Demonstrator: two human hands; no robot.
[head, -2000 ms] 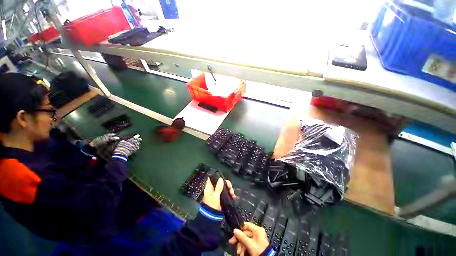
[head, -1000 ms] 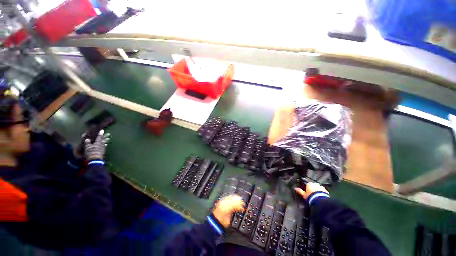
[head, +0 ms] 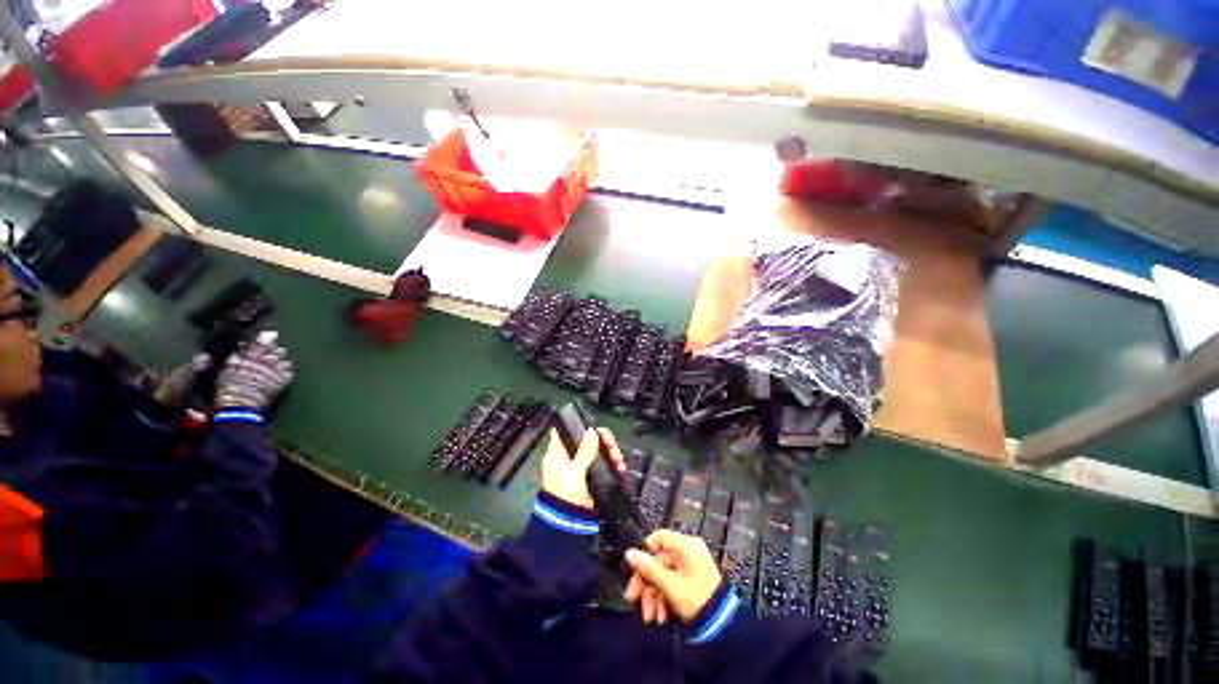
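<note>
A black remote control point(head: 611, 497) is held between my two hands above the bench, tilted, its plain side showing. My left hand point(head: 578, 468) grips its upper end. My right hand point(head: 675, 575) holds its lower end with the fingers; whether a small cover is under them cannot be told. Remotes lie in a row point(head: 789, 555) beside and beyond my right hand, others in a row behind point(head: 595, 350), and several at the left point(head: 489, 436). A clear plastic bag point(head: 816, 334) holds loose black covers point(head: 749, 405), some spilling from its open front.
The bag lies on a cardboard sheet point(head: 952, 361). A red parts bin point(head: 508, 181) stands on a white sheet point(head: 461, 273). A dark red object point(head: 389, 307) lies left. A worker with knitted gloves point(head: 254, 373) sits at the left. More remotes point(head: 1150, 617) lie far right. A shelf point(head: 642, 110) runs above.
My hands were apart a second ago, left over the row, right at the covers; now they are together on a remote. Another remote has joined the left group since the oldest frame. The view has shifted.
</note>
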